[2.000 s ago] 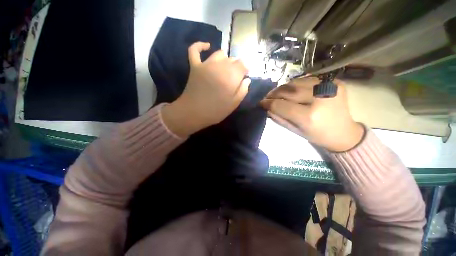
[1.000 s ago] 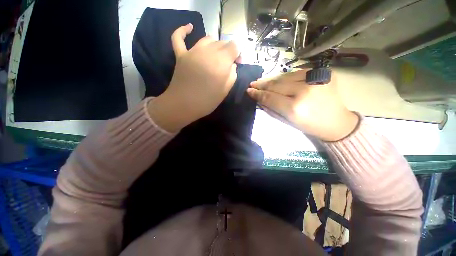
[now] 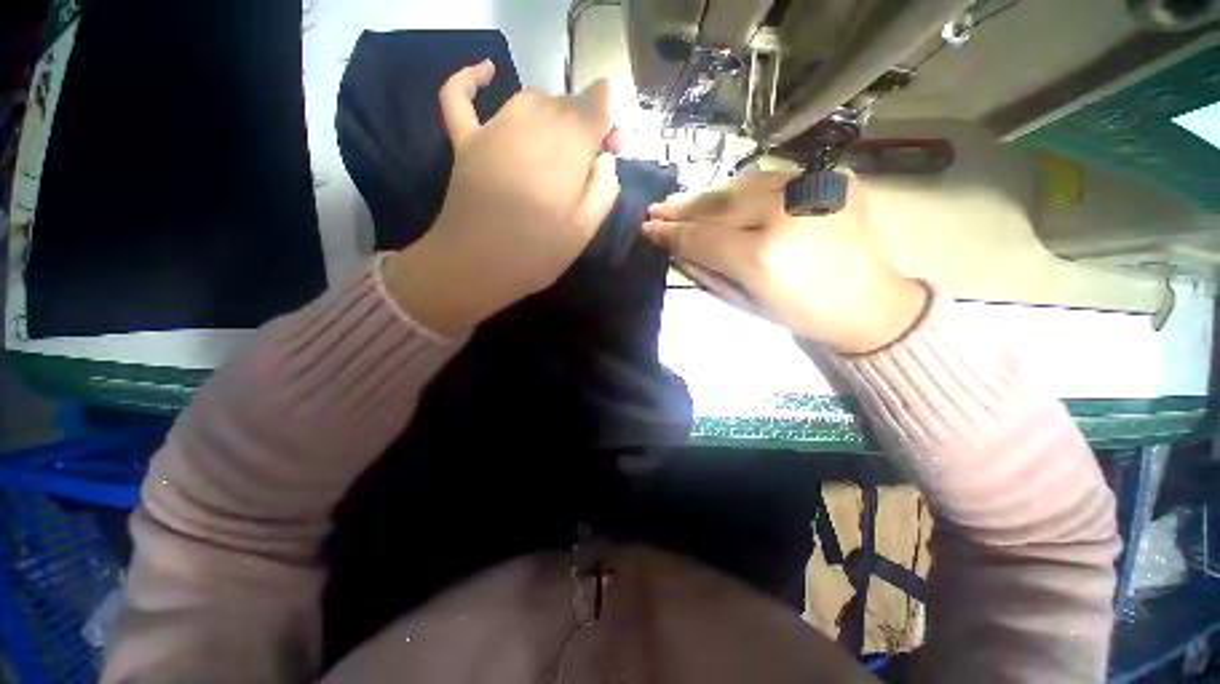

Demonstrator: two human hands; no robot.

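A black garment panel [image 3: 602, 294] lies under my hands, runs to the presser foot area and hangs over the table edge onto the lap. My left hand [image 3: 522, 201] presses and grips the cloth just left of the presser foot [image 3: 689, 144], thumb and fingers at the fold. My right hand [image 3: 789, 261] holds the cloth's right edge between its fingertips, just below the foot, partly behind the dark ridged knob [image 3: 815, 193]. The needle area is blurred by glare. The industrial sewing machine [image 3: 883, 54] stands over the upper right.
Another black panel [image 3: 174, 174] lies flat at left on the white table with a green edge [image 3: 789, 425]. A slim red and dark tool [image 3: 910, 155] lies on the machine bed. A blue crate [image 3: 60, 575] is at lower left. A tan piece with black strips [image 3: 870, 575] is below the table edge.
The view has shifted, so the machine and table sit further left and slightly higher. Both hands keep their hold beside the foot. The green control panel shows more at right.
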